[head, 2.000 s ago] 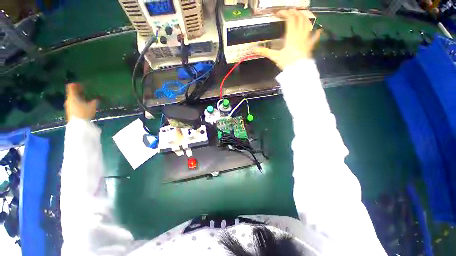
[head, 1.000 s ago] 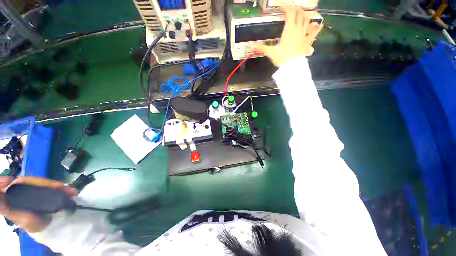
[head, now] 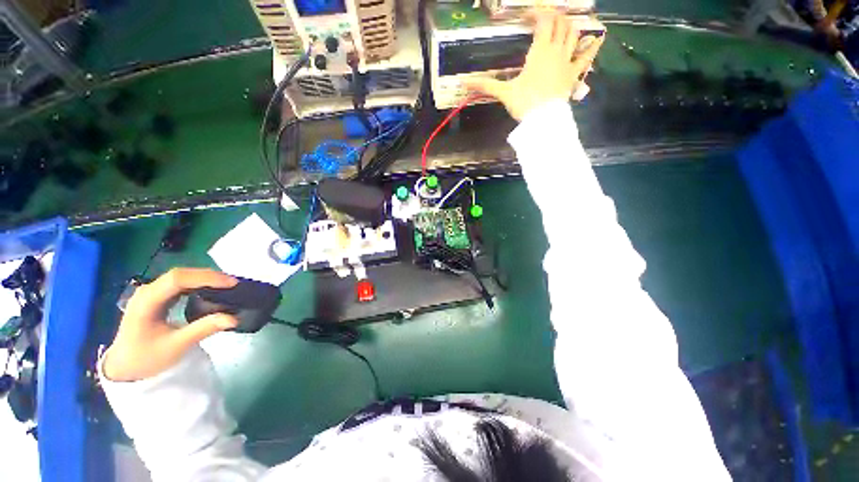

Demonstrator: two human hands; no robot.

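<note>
My left hand [head: 170,320] holds a black power adapter [head: 235,305] between thumb and fingers, left of the test fixture base [head: 414,292]. Its bundled cable [head: 330,331] trails right on the bench. My right hand [head: 548,73] is spread with fingers apart at the front right of the beige bench meter [head: 485,58]; no object shows in it. The white mains socket [head: 325,247] has a black block [head: 352,199] behind it. A black cable bundle [head: 447,257] lies on the green circuit board [head: 443,228]. A red switch [head: 365,291] is at the fixture's front.
A white paper [head: 252,247] lies left of the fixture. Blue bins stand at left [head: 71,348] and right [head: 801,245]; the left holds black items. A beige power source [head: 372,80] and blue wire [head: 330,157] are behind. A green conveyor [head: 212,132] carries dark items.
My left hand went from the conveyor down to the lower left, took hold of an adapter and has brought it rightward toward the fixture. My right hand has stayed by the meter.
</note>
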